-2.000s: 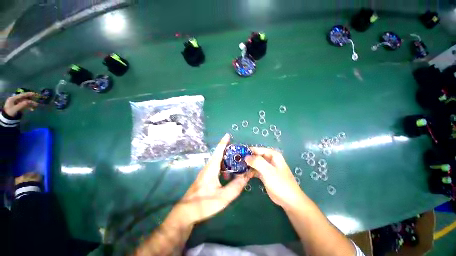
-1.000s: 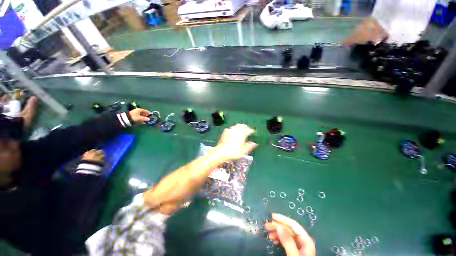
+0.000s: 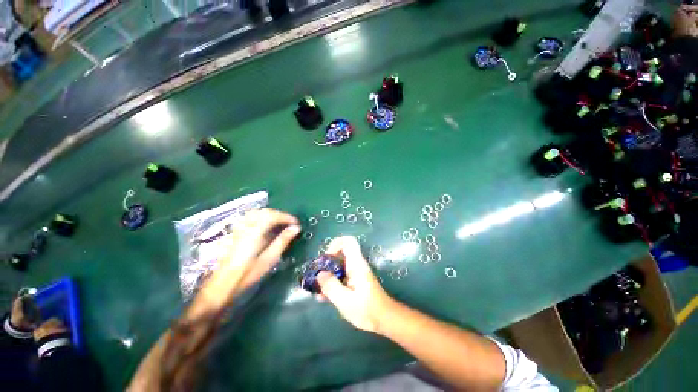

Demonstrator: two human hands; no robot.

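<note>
A round motor part (image 3: 321,272) with a blue, wired face is in my right hand (image 3: 350,287), low over the green belt. My right fingers and thumb hold it and cover part of it. My left hand (image 3: 256,249) is blurred, just left of the part and over the clear ring bag (image 3: 200,230). I cannot tell if its fingers hold anything. Several thin metal rings (image 3: 430,239) lie loose on the belt around and right of my right hand.
Black units (image 3: 308,113) and wired discs (image 3: 337,132) stand along the belt (image 3: 268,164). More black units (image 3: 612,138) are heaped at right. A cardboard carton (image 3: 536,341) with dark parts is below right. A neighbour's hands (image 3: 52,329) are at a blue tray (image 3: 74,302).
The view has swung. My left hand has come back from the row of discs. One disc beside the black units on the left has gone from the row. A disc now shows in my right hand.
</note>
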